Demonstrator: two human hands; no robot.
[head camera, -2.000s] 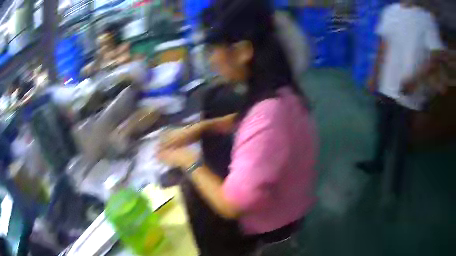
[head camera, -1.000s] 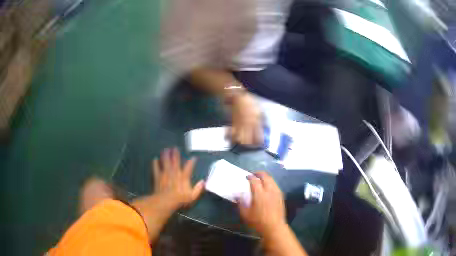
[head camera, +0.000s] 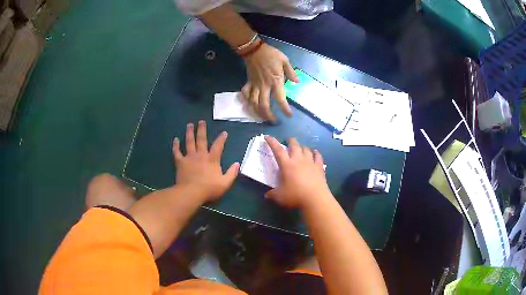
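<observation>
A small stack of folded leaflets (head camera: 259, 162) lies on the dark green tabletop (head camera: 167, 109) in front of me. My right hand (head camera: 298, 171) rests over its right side, fingers spread on the top leaflet; it covers part of the stack. My left hand (head camera: 203, 164) lies palm down on the bare tabletop just left of the stack, fingers apart, with its thumb tip close to the stack's left edge. Another folded leaflet pile (head camera: 230, 107) lies farther off, partly under another person's hand (head camera: 267, 78).
A phone with a lit screen (head camera: 320, 100) lies beside flat leaflet sheets (head camera: 378, 118). A stamp (head camera: 378, 181) stands at the table's right. A small ring (head camera: 210, 55) is near the far edge. The side bench holds a white ladder-like frame (head camera: 470, 184) and a green bottle (head camera: 487, 282).
The view has steadied and shifted. My right hand gripped the leaflet by its edge earlier and now lies spread over it. The other person's hand still is at the far pile, its fingers now more spread.
</observation>
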